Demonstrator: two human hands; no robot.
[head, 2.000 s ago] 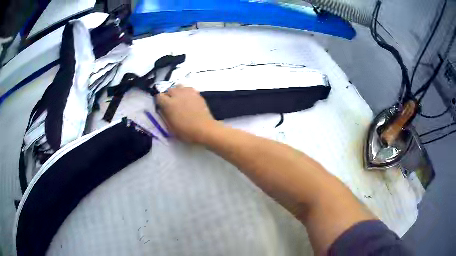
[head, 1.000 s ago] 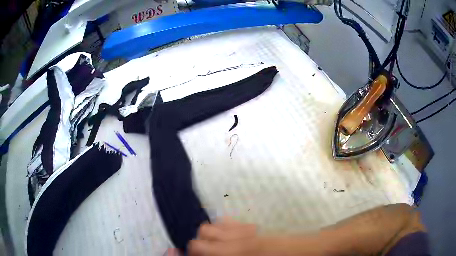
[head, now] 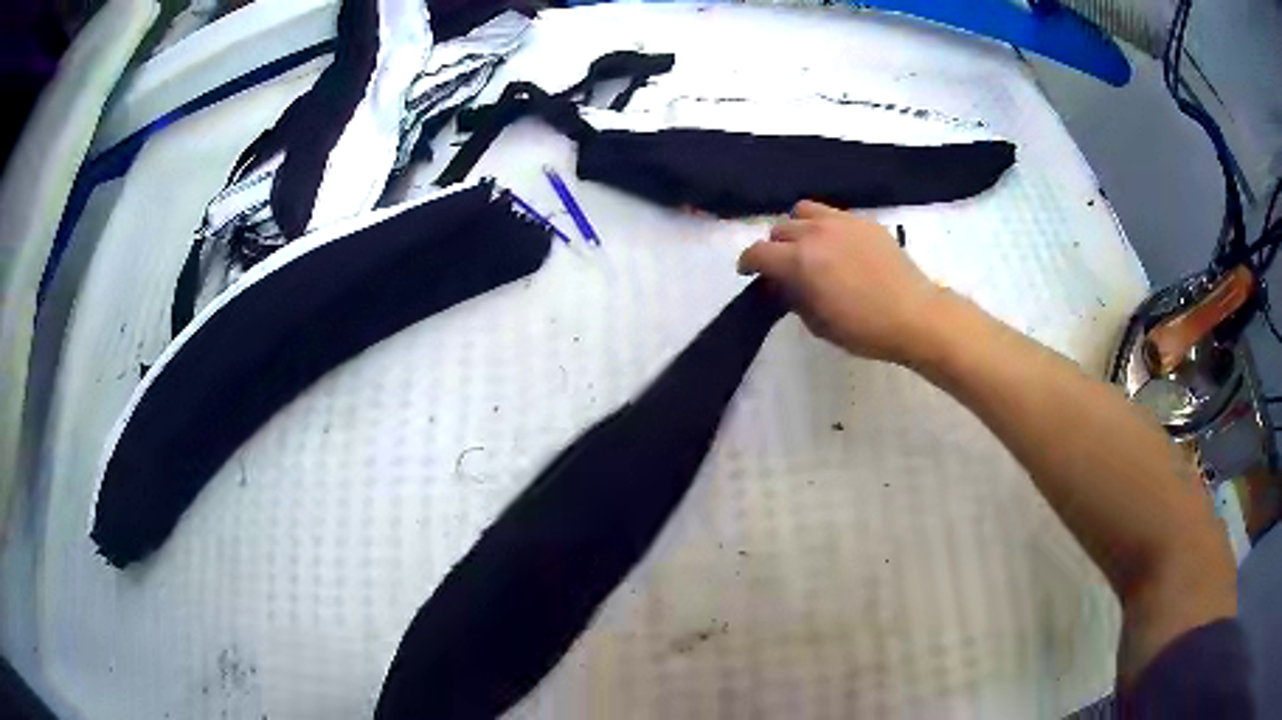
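My right hand point(head: 844, 281) grips the upper end of a dark collar piece point(head: 577, 521) above the middle of the table. The piece runs diagonally down to the bottom edge of the picture, where its lower end is cut off. My left hand is not in view. A curved dark pile of finished collars point(head: 324, 331) with a thin white rim lies at the left. Waiting dark pieces point(head: 801, 172) with a white part along their far side lie at the far side, beyond my right hand.
The steam iron point(head: 1195, 345) stands at the right edge. A crumpled black-and-white heap point(head: 368, 120) lies at the far left, beside thin black strips point(head: 520, 106). Blue-violet sticks point(head: 571, 207) lie near the pile's end. A blue curved object point(head: 1040, 35) is behind the table.
The collar piece was drawn off the far pieces toward the near edge. It now lies diagonally, and my right hand has moved from the near edge up to its far end. The view has shifted.
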